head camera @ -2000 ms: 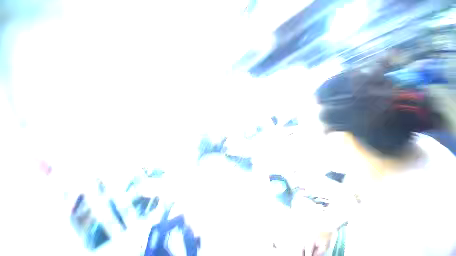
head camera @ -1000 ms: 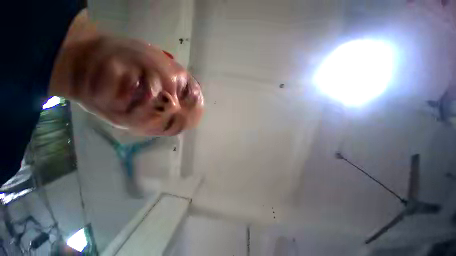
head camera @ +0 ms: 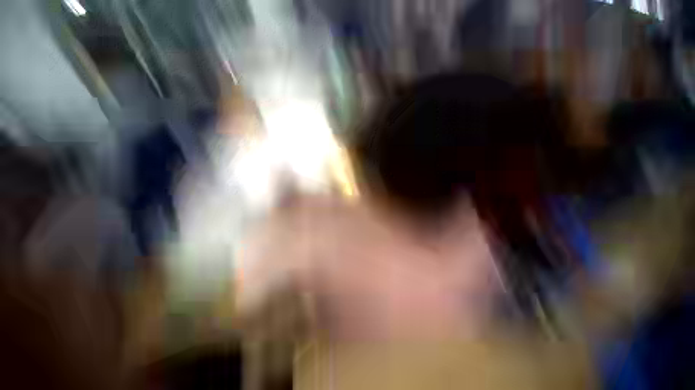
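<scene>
The frame is strongly blurred. Nearest in front is a person in a pink top [head camera: 381, 266], with dark hair [head camera: 449, 145], at the middle of the view. A tan surface [head camera: 449, 369] shows below the person at the bottom edge; I cannot tell what it is. Neither my left hand nor my right hand can be made out in the picture.
A bright white glare [head camera: 293, 145] lies left of the person's head. A dark blue shape [head camera: 152, 179] stands further left. A blue shape [head camera: 663, 354] is at the lower right corner. Small lights show along the top edge.
The view has swung from the ceiling, with its fans, lamp and a person leaning over the camera, to a blurred room view with a person in pink at the middle.
</scene>
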